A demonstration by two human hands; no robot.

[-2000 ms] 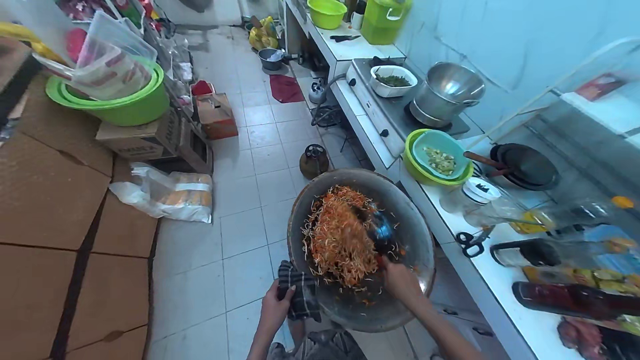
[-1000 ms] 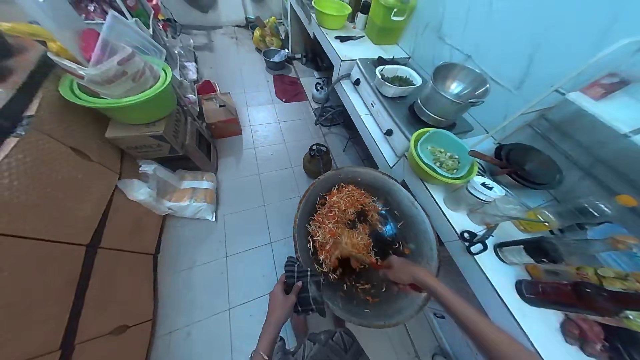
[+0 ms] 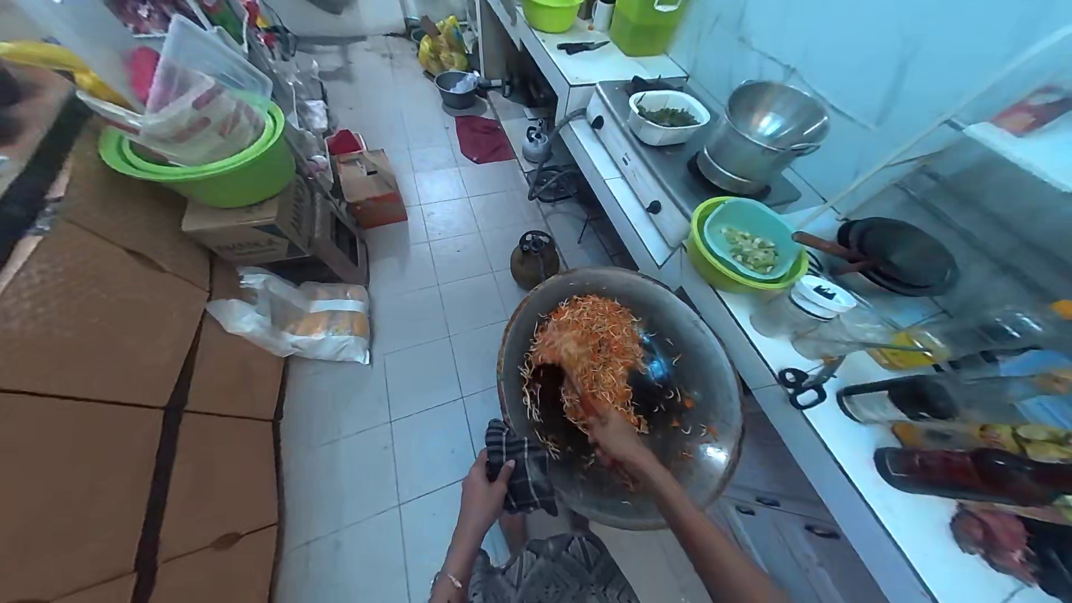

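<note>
A large metal wok (image 3: 695, 368) holds a heap of shredded orange vegetables and bean sprouts (image 3: 599, 335), mostly toward its far left side. My right hand (image 3: 618, 437) grips the handle of a spatula (image 3: 579, 389), whose blade is buried in the heap. At the wok's near left rim, my left hand (image 3: 488, 486) clasps a dark checked cloth (image 3: 519, 469) against the edge. Scattered shreds lie on the wok's bare right side. What supports the wok is hidden beneath it.
On the right counter are scissors (image 3: 802, 388), a teal colander (image 3: 783, 226) of chopped greens, a lidded jar (image 3: 808, 306), bottles (image 3: 963, 473) and a stove (image 3: 628, 159) with a pot (image 3: 741, 159). A gas cylinder (image 3: 534, 260) stands behind the wok. Cardboard boxes (image 3: 84, 318) and a plastic bag (image 3: 310, 322) lie left.
My right hand has moved left over the wok with the spatula, and the heap's shape has changed. My left hand stays at the rim with the cloth.
</note>
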